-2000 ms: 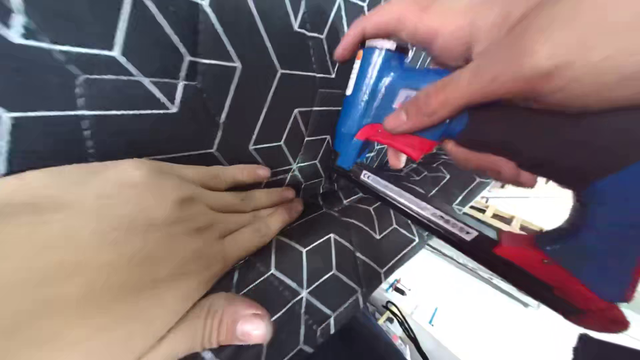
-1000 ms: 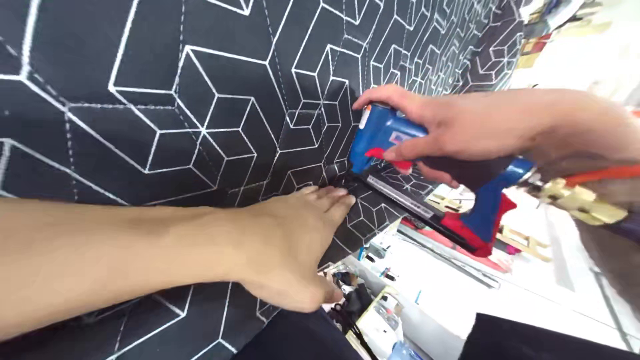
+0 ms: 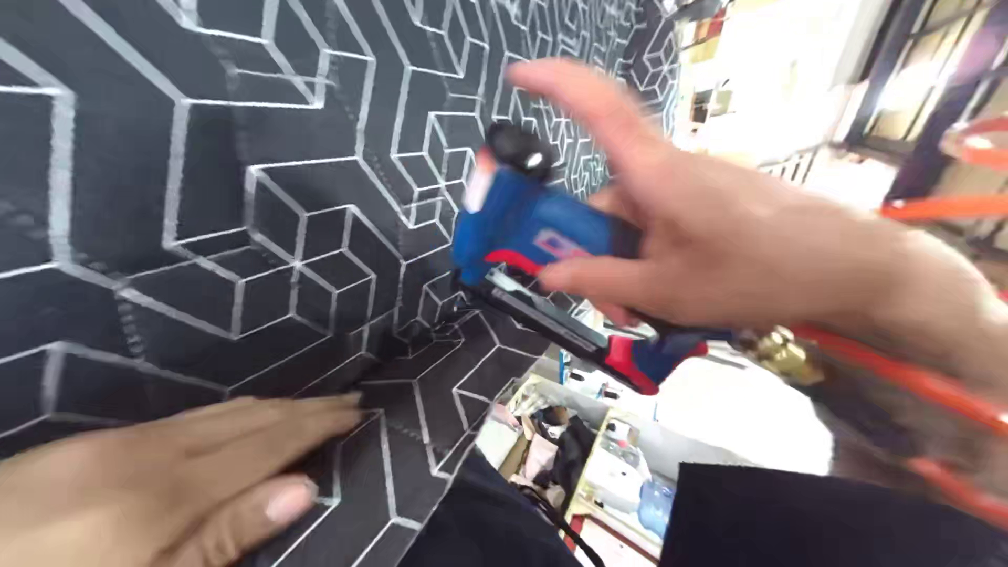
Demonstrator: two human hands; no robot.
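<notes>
Black fabric printed with white geometric lines (image 3: 291, 260) covers the large padded-looking surface on the left. My left hand (image 3: 181, 480) lies against it at the lower left, fingers stretched out and holding nothing. My right hand (image 3: 693, 228), somewhat blurred, grips a blue and red pneumatic stapler (image 3: 543, 224) by its body. The stapler's nose is close to the fabric, above and right of my left fingertips; whether it touches cannot be told. Its long black magazine points down and right. A brass air fitting (image 3: 780, 352) joins its rear end.
An orange air hose (image 3: 898, 374) runs beside and below my right forearm. Beneath the stapler are a divided wooden box (image 3: 587, 465) with cloth scraps and a clear plastic bottle (image 3: 655, 504). A dark-framed window or door (image 3: 917, 87) stands at the upper right.
My left hand has drawn back toward the lower left, away from the stapler's nose. My right hand still holds the stapler. The view has shifted noticeably.
</notes>
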